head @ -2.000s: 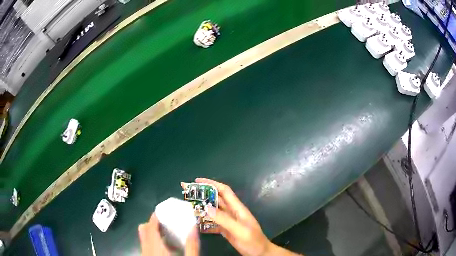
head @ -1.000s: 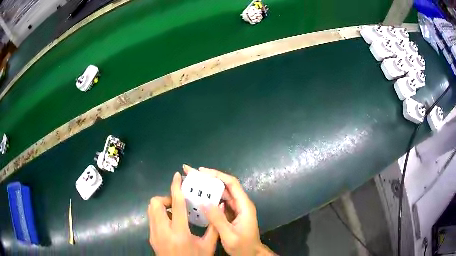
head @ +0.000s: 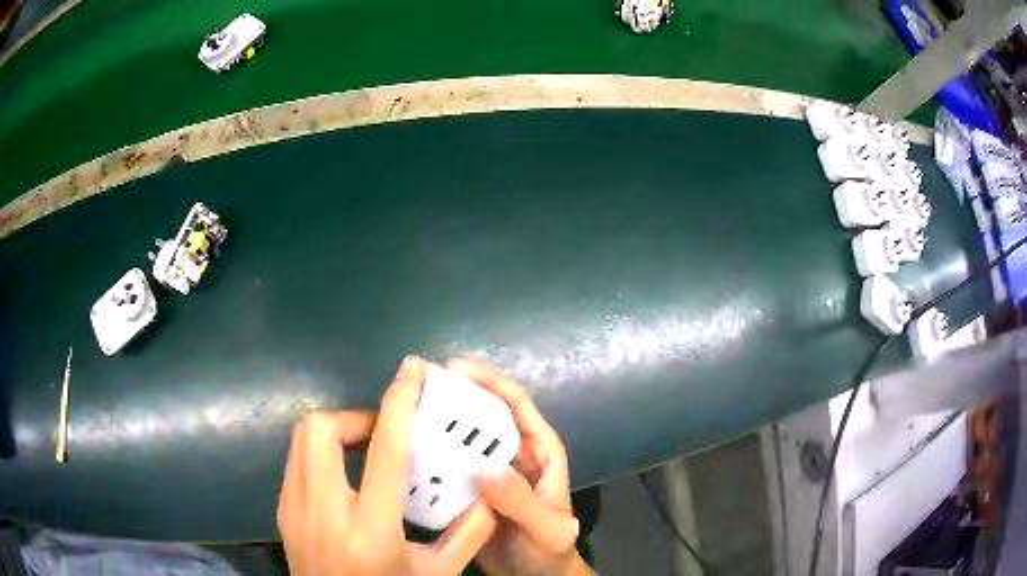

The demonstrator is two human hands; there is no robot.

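A white plug adapter is held at the lower middle, its face with several dark USB slots and outlet holes turned towards me. My left hand grips its left side, fingers along the edge. My right hand holds its right side, thumb on the face. Both hands are bare. No circuit board shows on the held adapter; its back is hidden. At the left, an open adapter unit with a yellow part lies beside a white adapter unit with its plug side up.
Finished white adapters stand in rows at the right, near a black cable. A thin tan stick lies at far left. Beyond the pale edging strip, the green conveyor belt carries two units. A grey bar crosses the upper right.
The white cover, held apart from the open unit two seconds ago, is now together with it in both hands. The view has shifted; the blue tray has left the picture.
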